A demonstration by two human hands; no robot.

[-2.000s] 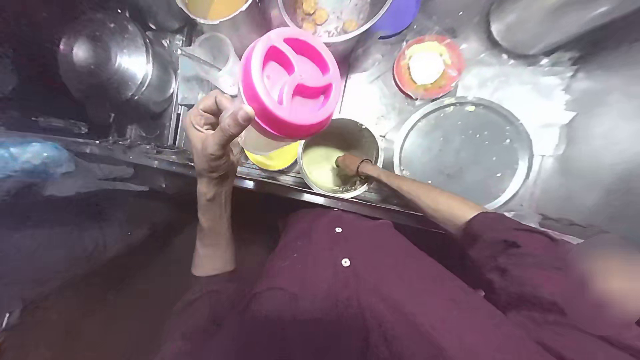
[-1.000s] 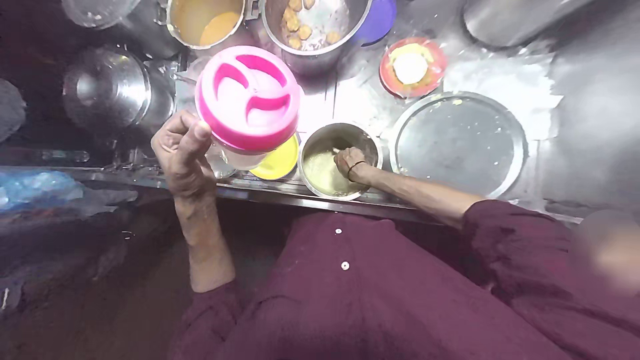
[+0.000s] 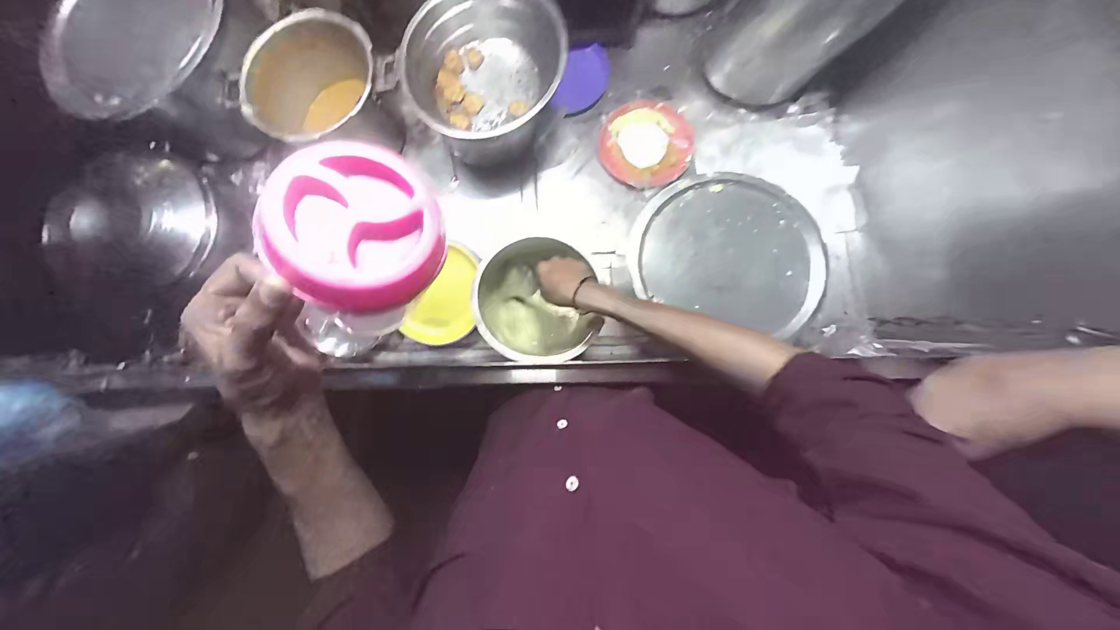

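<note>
My left hand [image 3: 258,324] holds up a clear container with a pink plastic lid [image 3: 350,223], its fingers and thumb at the lid's lower left edge. My right hand [image 3: 563,280] reaches inside a round steel pot [image 3: 483,319] that holds a pale green mixture [image 3: 521,324]; its fingers are partly hidden, and whether they grip anything cannot be told. A yellow lid or plate [image 3: 444,297] lies just left of this pot. To its right is a large round steel tray [image 3: 818,262] with small drops or specks on it.
Behind stand a steel pot with round fried pieces [image 3: 560,52] and a pot with orange-brown liquid [image 3: 249,87]. A purple lid [image 3: 582,79] and a red plate with food [image 3: 612,153] lie near them. Another person's arm [image 3: 1024,394] is at the right. The counter edge [image 3: 420,376] runs in front.
My left hand keeps hold of the pink-lidded container, which has moved left relative to the steel pot. My right hand has shifted inside the pot. Another person's arm reaches further in at the right.
</note>
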